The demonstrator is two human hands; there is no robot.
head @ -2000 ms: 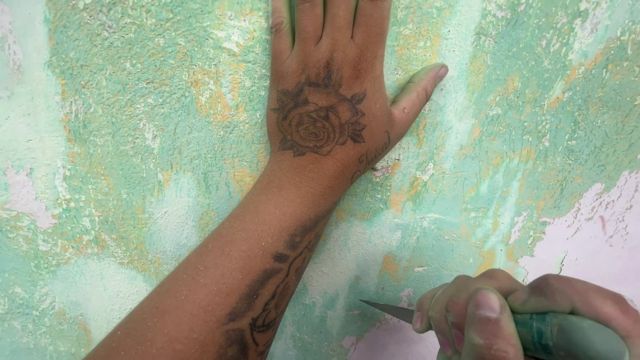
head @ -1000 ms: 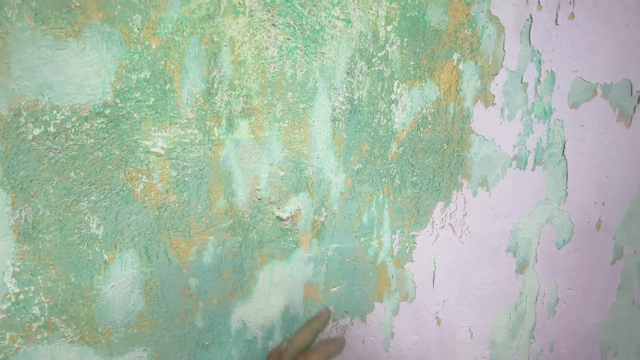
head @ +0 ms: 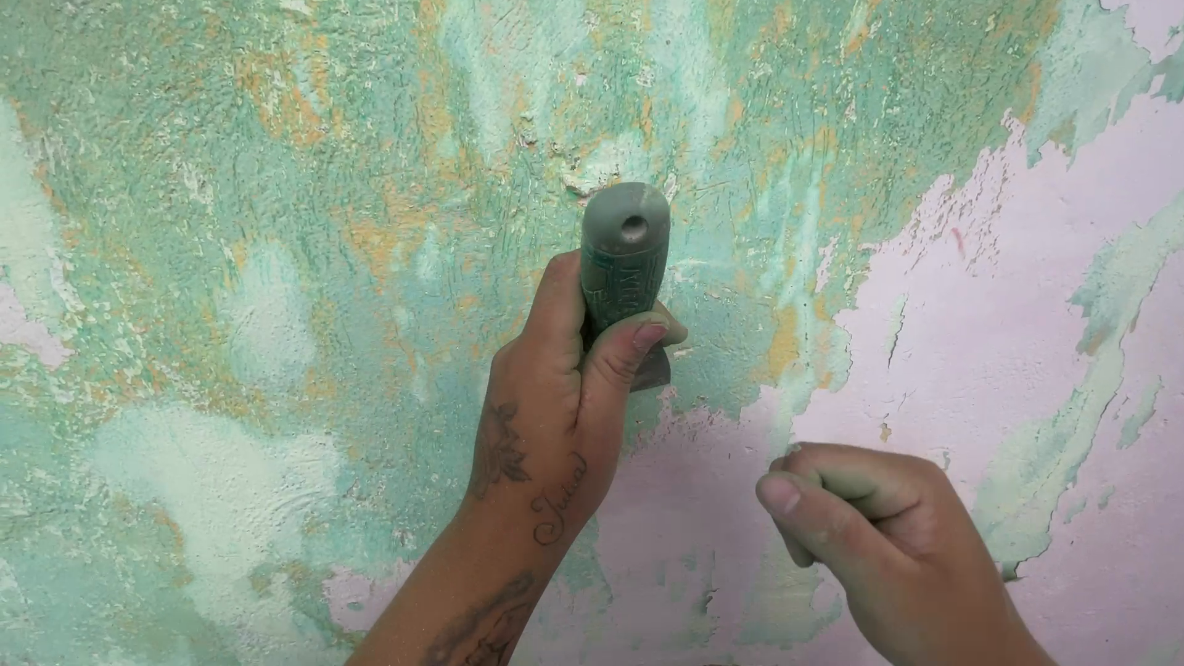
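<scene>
My left hand point(head: 578, 370) is closed around the dark green handle of a scraper point(head: 627, 268). The handle's end, with a round hole in it, points up and toward the camera. Below my left thumb a short piece of the metal blade shows; the rest of the blade is hidden. Lower right, my right hand point(head: 860, 518) is curled into a loose fist, thumb against the bent index finger, with no tool visible in it. It is apart from the scraper. Behind both hands is a wall with peeling green paint point(head: 444, 287).
Pale pink surface point(head: 934, 370) shows at the right and lower middle, bordered by ragged paint edges. A lifted strip of pale green paint point(head: 1064, 462) runs down the right side. A chipped whitish patch point(head: 606, 165) lies just above the handle.
Two seconds ago my right hand held the scraper and my left hand lay spread on the wall; now the scraper is in my left hand. The view has shifted.
</scene>
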